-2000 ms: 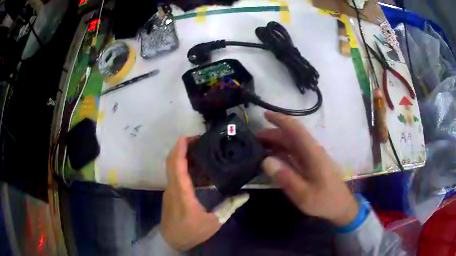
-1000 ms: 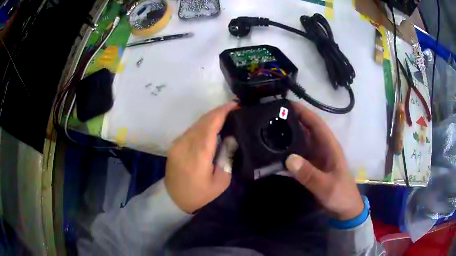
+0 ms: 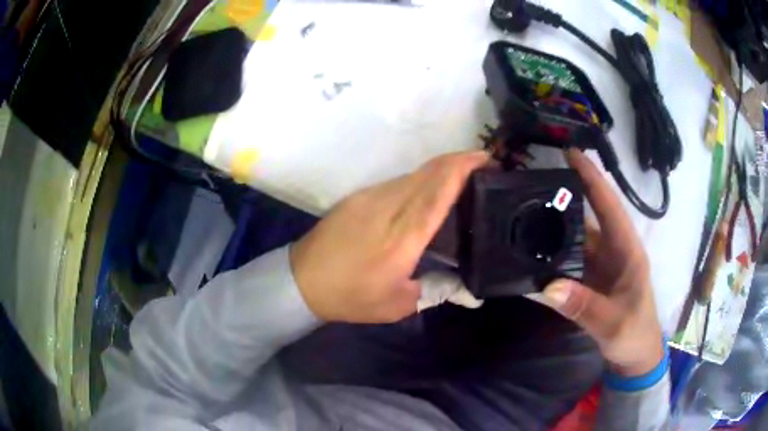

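My left hand (image 3: 379,244), with a white cover on a finger, holds the left side of the black socket-side housing (image 3: 493,252). My right hand (image 3: 619,278), a blue band at its wrist, holds its right side. The housing's round socket and small white-red label face up. Just beyond it lies the open black housing half (image 3: 505,88) with the green circuit board (image 3: 539,71) and coloured wires inside. Wires run between the two parts. The black power cord (image 3: 648,109) lies coiled to the right, its plug (image 3: 509,15) at the top.
A black square pad (image 3: 205,74) lies at the bench's left edge. Small dark screws (image 3: 333,87) lie on the white sheet (image 3: 396,101). At the right edge are a screwdriver (image 3: 714,261) and red-handled pliers (image 3: 741,223). Clear plastic bags (image 3: 733,387) are at the lower right.
The view has shifted left, so the bench things sit further right and higher, and the tape roll left the view. Both hands still hold the socket-side housing, now turned slightly.
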